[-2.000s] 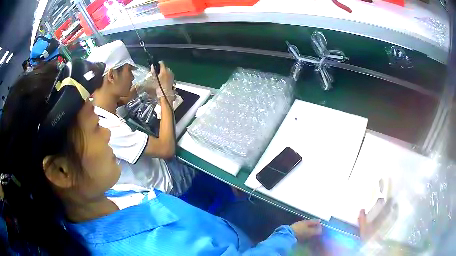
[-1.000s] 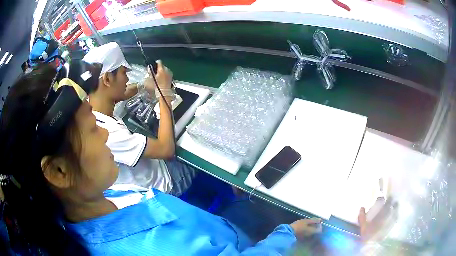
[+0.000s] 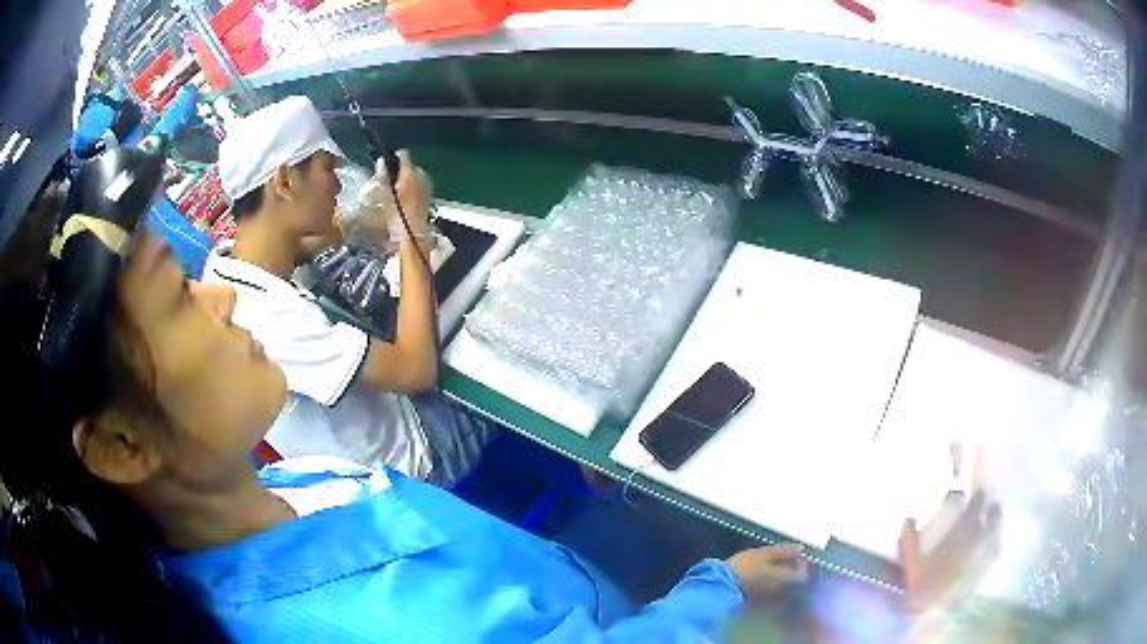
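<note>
Neither of my hands can be made out. A blurred hand (image 3: 931,560) shows at the lower right among glare, near a pale object; whose it is and what it holds cannot be told. A black smartphone (image 3: 697,416) lies on a white mat (image 3: 818,340) with a cable at its lower end. A large bumpy transparent slab (image 3: 604,283) lies left of it. A clear, glossy figure with several limbs (image 3: 805,149) lies on the green surface behind the mat.
A person in blue (image 3: 415,566) fills the lower left, one hand at the bench edge. Beyond, a person with a white cap (image 3: 283,145) holds a dark corded tool (image 3: 391,170). Red bins (image 3: 447,15) stand on the white shelf. Crinkled clear plastic (image 3: 1082,503) blurs the right edge.
The person in blue has shifted left with the head tilted back, uncovering more of the white-capped worker. The bench items stay in place apart from a slight shift of the view.
</note>
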